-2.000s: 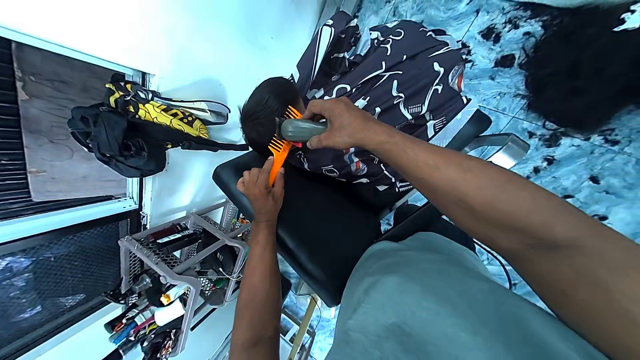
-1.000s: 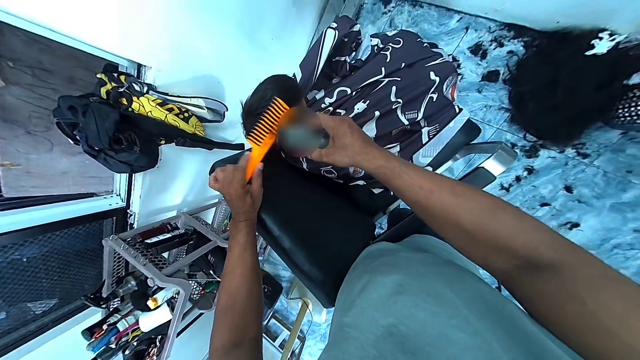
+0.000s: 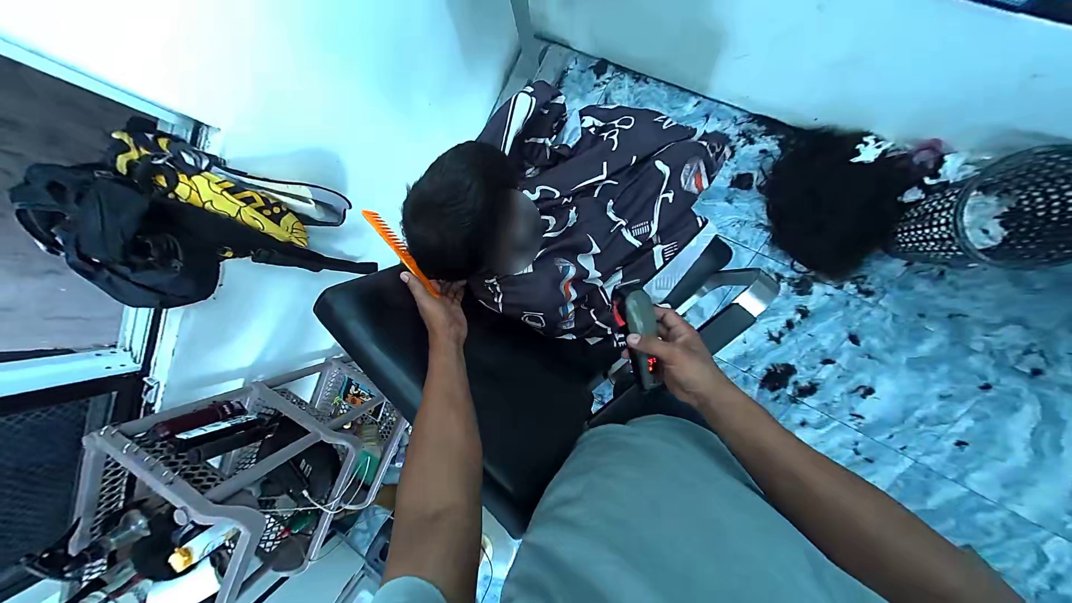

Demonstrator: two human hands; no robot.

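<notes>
A seated person with short dark hair wears a dark barber's cape printed with white combs, razors and scissors. My left hand holds an orange comb at its lower end, beside the back of the head; some fingers are hidden near the neck. In my right hand is a grey-green hair clipper with a lit red display, held over the chair's armrest side, apart from the head. The black barber chair back lies between my arms.
A plastic rack of bottles and tools stands at the lower left. Bags hang on the left wall. Cut hair lies over the marbled floor, with a large dark pile near a perforated basket.
My right hand has moved the clipper away from the head, down and to the right. The comb has left the hair by the clipper and is now at the head's other side.
</notes>
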